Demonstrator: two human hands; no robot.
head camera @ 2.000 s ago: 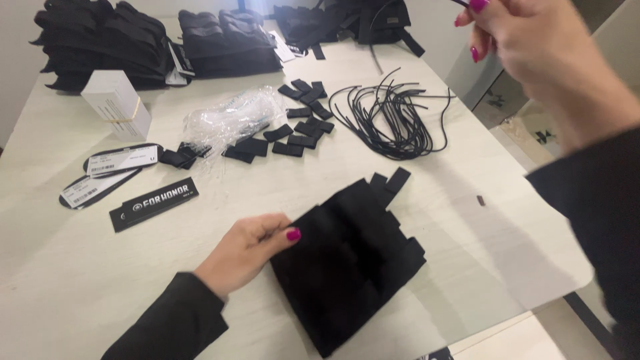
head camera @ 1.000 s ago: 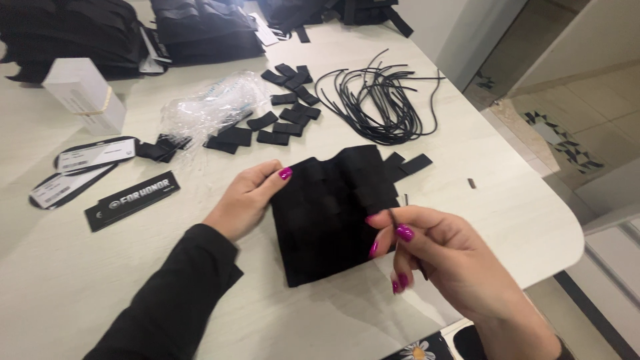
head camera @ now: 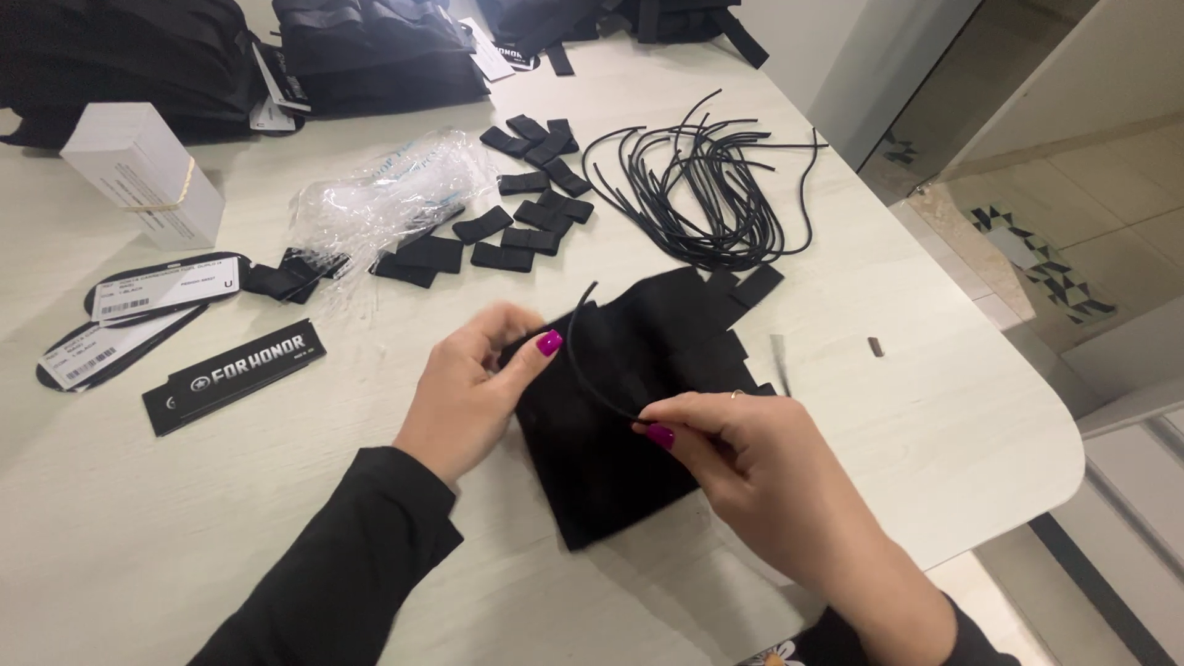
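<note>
A black fabric pouch [head camera: 629, 435] with short strap tabs along its right side is tilted over the table before me. My left hand [head camera: 481, 379] grips its upper left edge, thumb on top. Between thumb and forefinger, my right hand [head camera: 749, 453] pinches a short black elastic cord [head camera: 581, 356], which curves up across the front of the pouch with one end free near its top edge. Behind the pouch lies a loose bundle of similar black cords [head camera: 717, 208]. Several small black webbing pieces [head camera: 530, 240] are scattered left of the bundle.
A crumpled clear plastic bag [head camera: 388, 194] lies left of the webbing pieces. Farther left are a banded stack of white cards [head camera: 143, 176], oval tags [head camera: 166, 289] and black printed labels [head camera: 236, 375]. Black fabric pouches [head camera: 379, 55] line the back. The table's rounded corner [head camera: 1064, 462] is at right.
My right hand, raised at the upper right two seconds ago, has come down to the pouch. The cord now arcs across the pouch front. My left hand has stayed on the pouch's left edge.
</note>
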